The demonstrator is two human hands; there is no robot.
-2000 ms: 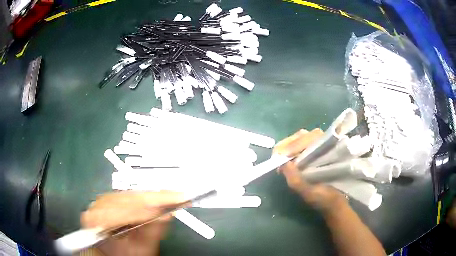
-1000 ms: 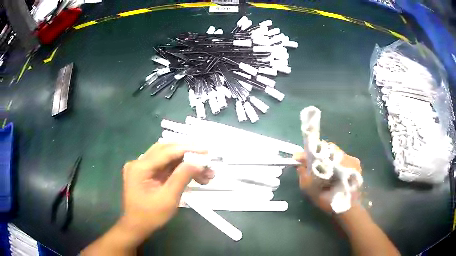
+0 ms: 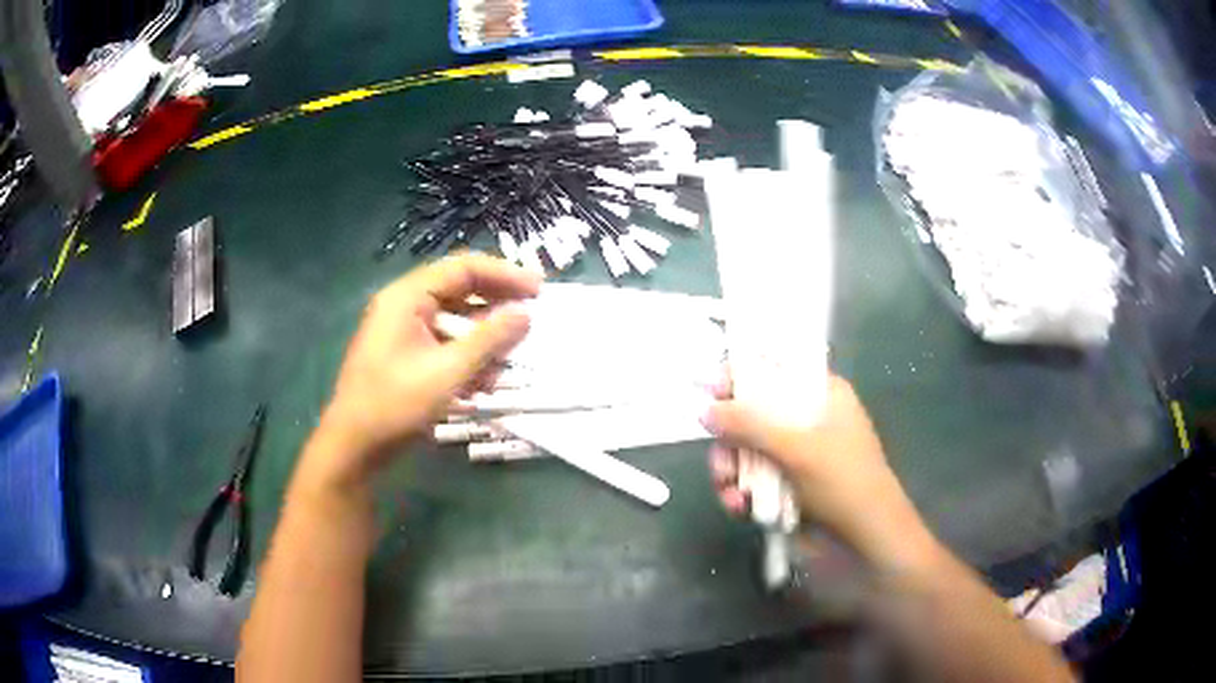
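My right hand (image 3: 834,447) grips a bunch of white plastic tubes (image 3: 774,280), which stand fanned with their long ends pointing away from me. My left hand (image 3: 420,354) is over the left end of the row of white tubes (image 3: 607,354), its fingers curled. A small white end shows between its fingers, but whether it is held or lies behind them is unclear. The row glares into one white patch, with one tube lying slanted at its near edge. Thin dark inner assemblies with white ends (image 3: 534,187) lie piled beyond the row.
A clear bag of white parts (image 3: 1007,220) lies at right. At left are pliers (image 3: 230,507), a grey metal bar (image 3: 194,276) and a blue tray (image 3: 30,494). A red container (image 3: 147,143) is at upper left. Another blue tray (image 3: 587,19) sits at the far edge.
The bunch in my right hand has swung from open ends facing me to pointing away. My left hand no longer shows the dark strip it held. The camera view has shifted.
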